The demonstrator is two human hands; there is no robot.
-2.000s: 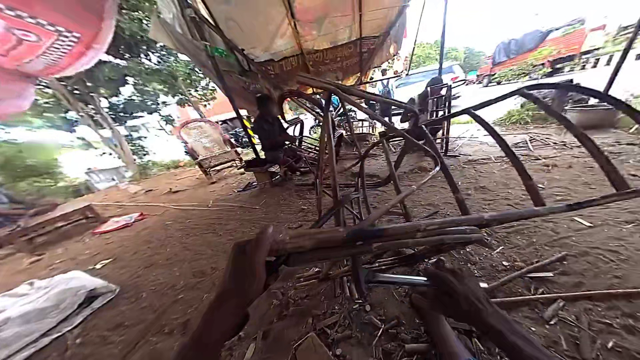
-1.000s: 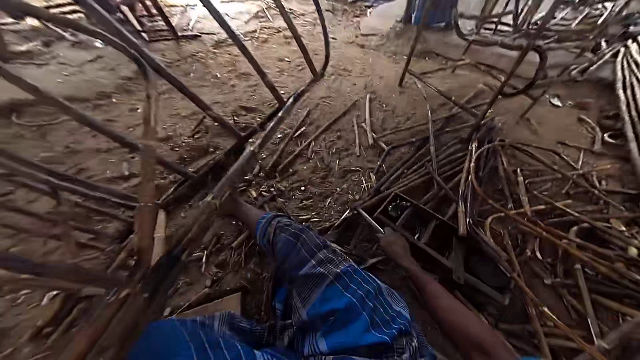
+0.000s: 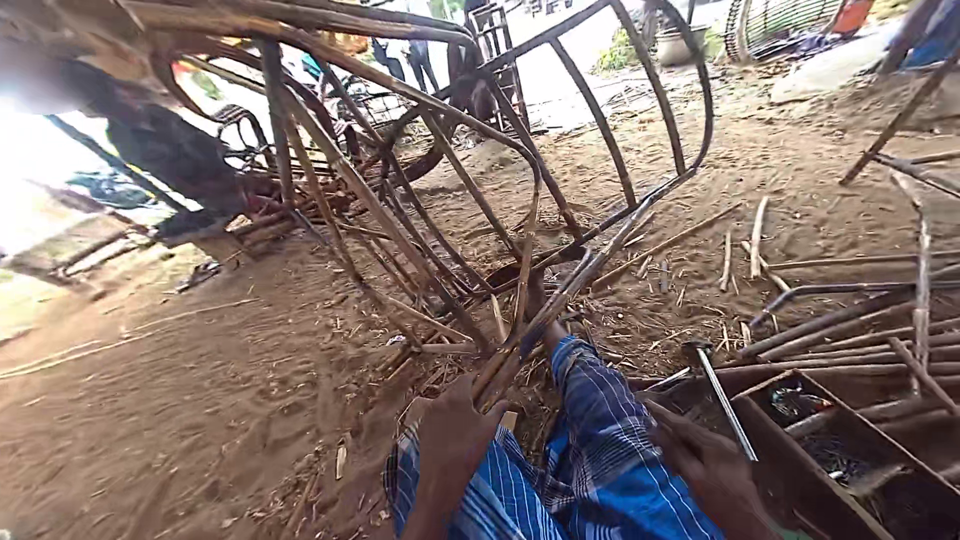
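At bottom centre, my left hand point(image 3: 461, 420) grips the near end of a bent cane frame point(image 3: 570, 289), whose curved ribs rise away from me. My right hand point(image 3: 686, 442) is low and blurred, just left of a hammer point(image 3: 726, 405) with a shiny metal handle; whether its fingers hold anything is unclear. A short metal piece point(image 3: 670, 378) shows above that hand. The hammer lies by the left edge of a wooden toolbox point(image 3: 806, 469) with compartments holding small metal items. A foot is partly hidden behind the frame, beyond the blue checked cloth point(image 3: 615, 442) over my legs.
Cane poles point(image 3: 840, 337) are piled behind and beside the toolbox at right. More cane frames point(image 3: 450, 150) stand ahead. Loose sticks and shavings litter the dirt ground point(image 3: 225, 420). A person in dark clothing point(image 3: 165, 150) is at the upper left, and other people stand further back.
My view has swung down and then back up. One second ago my right hand was at the toolbox with a metal rod; now it is left of the box, nearer my legs.
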